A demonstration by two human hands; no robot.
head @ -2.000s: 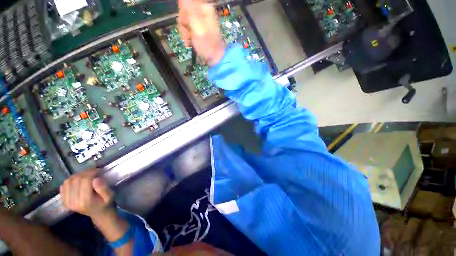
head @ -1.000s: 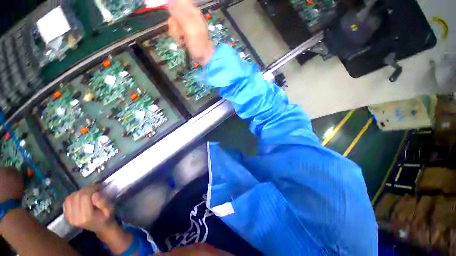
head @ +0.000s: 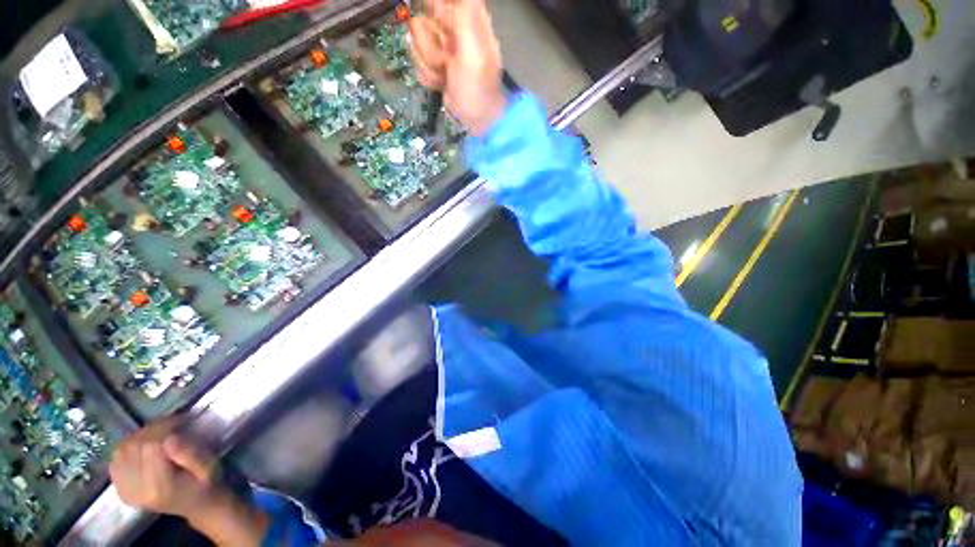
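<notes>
My right hand is at the top edge of the picture, slightly blurred, over the right part of a carrier with green circuit boards. Its fingers are bent; a thin dark shape shows below them, and I cannot tell whether they hold it. My left hand is curled over the bright conveyor rail at the lower left. Another carrier, left of the first, holds several boards with orange parts and pale squares. More boards show at the far left.
A clear bag with a white label lies on the green bench behind the carriers. A red-handled tool and a pale-edged board are beyond them. A black machine part with a crank handle stands at the upper right. Cartons stand beyond the yellow-lined floor.
The view has shifted, so the carriers appear further left. My right hand has moved right relative to the boards, uncovering some. Another person's arm at the lower left is gone. My left hand stays on the rail.
</notes>
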